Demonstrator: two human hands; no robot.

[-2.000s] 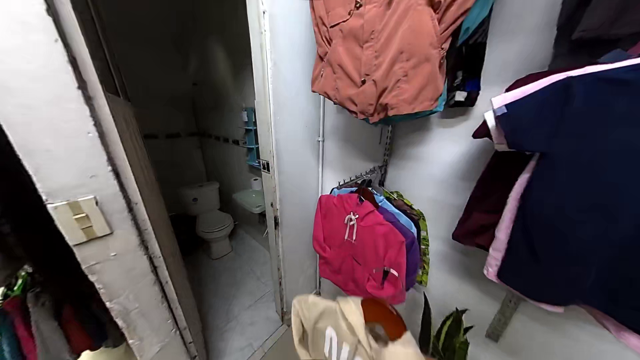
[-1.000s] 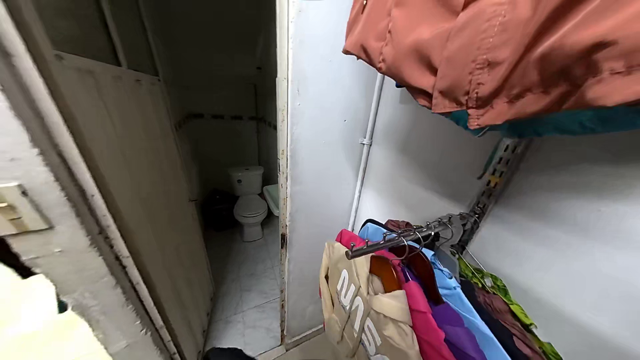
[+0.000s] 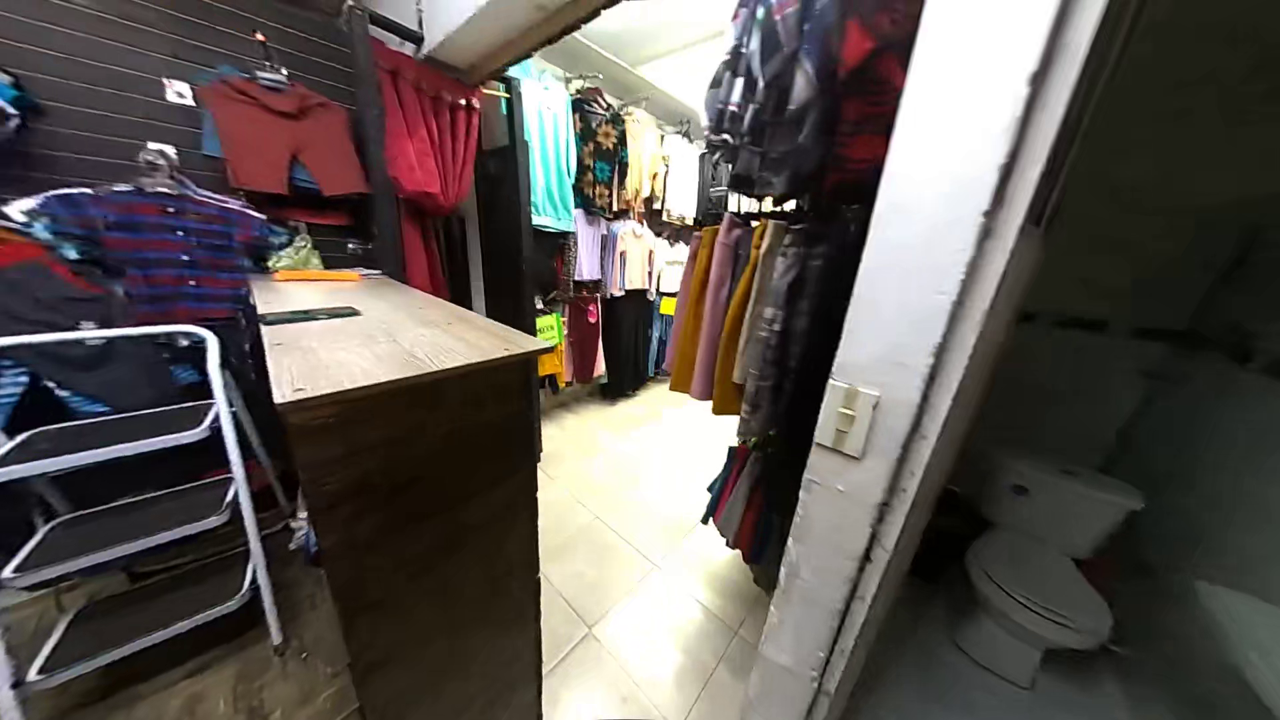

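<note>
Neither my left hand nor my right hand shows in the head view. A wooden counter [image 3: 400,325] with a dark front stands left of the middle. On its top lie a flat dark green item [image 3: 310,315] and an orange item [image 3: 316,275], with a greenish plastic bag [image 3: 297,253] behind. A plaid short-sleeved shirt [image 3: 180,245] hangs to the left of the counter. Reddish-brown shorts [image 3: 283,135] hang on the slatted wall above. Skirts or trousers in mustard and pink [image 3: 712,310] hang past the doorway.
A white-framed step ladder [image 3: 225,430] stands at the left. Tiled floor [image 3: 640,560] runs between the counter and a white wall edge with a light switch [image 3: 848,418]. A toilet [image 3: 1040,590] is in the dark room at right. Dark red curtains [image 3: 425,140] hang beyond the counter.
The view has swung far to the left, from the rack with the beige and pink garments to the counter and doorway. The beige garment and that rack are out of view.
</note>
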